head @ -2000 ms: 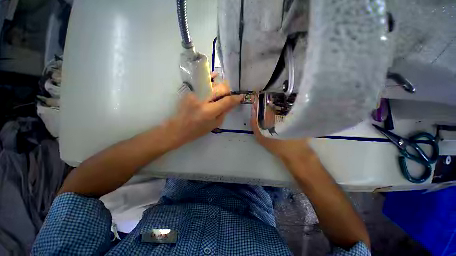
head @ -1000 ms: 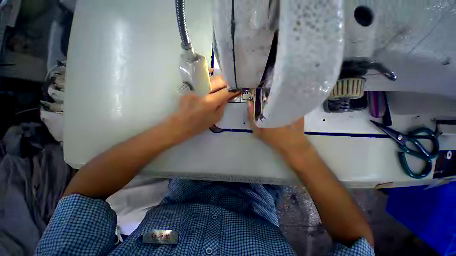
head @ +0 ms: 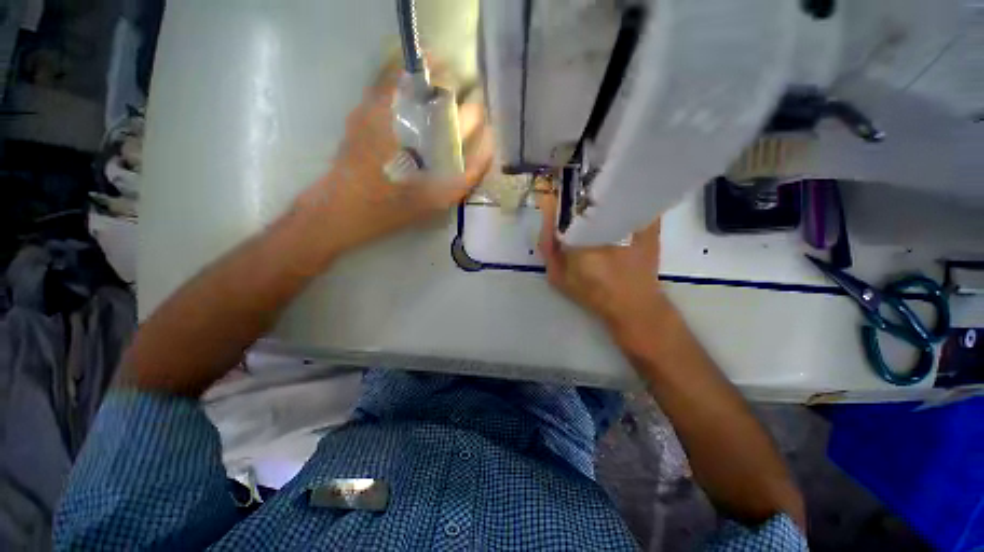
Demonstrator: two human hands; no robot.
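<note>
The white sewing machine head (head: 691, 119) stands over the table and hides much of the work spot. The presser foot and needle area (head: 561, 194) shows at its lower left edge. A small pale beige piece of cloth (head: 509, 190) lies left of the needle. My left hand (head: 394, 162) is blurred and partly behind the lamp (head: 427, 129); its fingers reach the left side of the machine head, and its grip is unclear. My right hand (head: 604, 264) is at the needle area, its fingertips up beside the presser foot, partly hidden by the machine; whether they hold anything is unclear.
Scissors with teal-green handles (head: 901, 329) lie on the table at right. A purple object (head: 820, 214) and a black rectangular thing (head: 745, 205) lie behind my right hand. Grey cloth (head: 65, 377) is heaped at left. A blue crate (head: 912, 464) stands at lower right.
My left hand has moved up and left, away from the needle, behind the lamp. The small beige cloth now shows. My right hand remains near the needle. The view of the machine head has shifted.
</note>
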